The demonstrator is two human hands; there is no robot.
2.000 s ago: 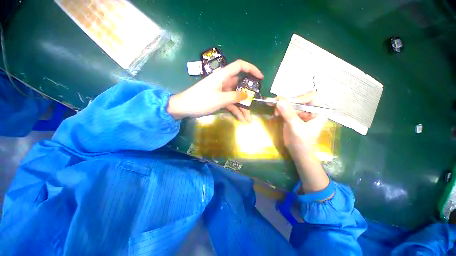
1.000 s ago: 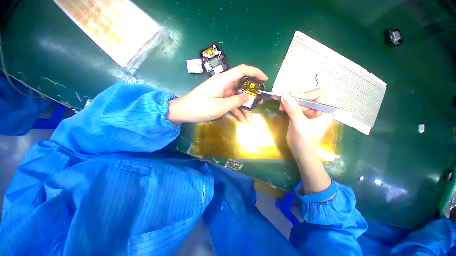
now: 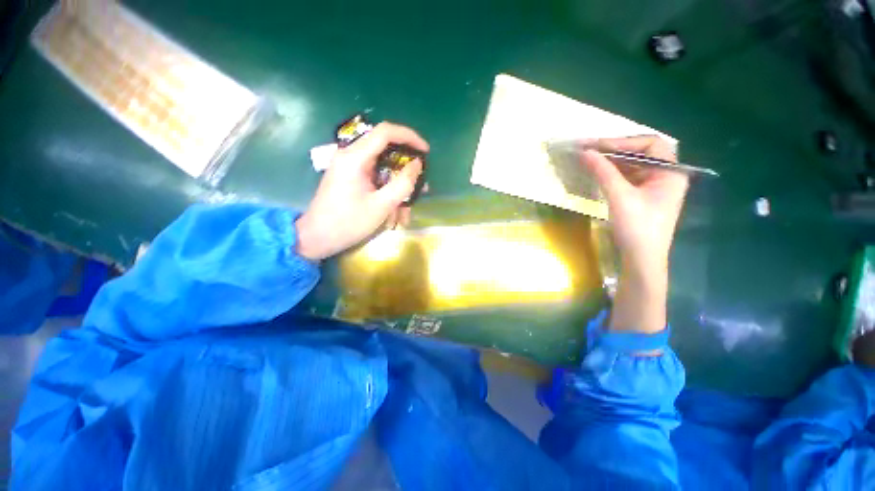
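My left hand (image 3: 357, 197) is closed around a small black device housing (image 3: 396, 169) with gold-yellow details; fingers cover part of it. My right hand (image 3: 638, 187) holds thin silver-grey tweezers (image 3: 628, 156) pen-like, their tips over the white adhesive sheet (image 3: 523, 129). The picture is slightly blurred, so I cannot tell whether the tips touch the sheet or hold a piece. A second open black unit (image 3: 353, 128) lies just beyond my left hand, partly hidden by it, with a white square module (image 3: 324, 156) beside it.
A shiny amber film (image 3: 499, 264) lies near the bench edge. A bagged orange-and-white sheet stack (image 3: 144, 91) is at upper left. A black unit (image 3: 666, 45) lies at upper right and a small white part (image 3: 762, 206) at right. A neighbour's blue sleeve (image 3: 820, 422) shows at lower right.
My right hand and the tweezers have moved away from the housing to over the white sheet. My left hand still holds the housing. The whole view has shifted, with bench items now further left.
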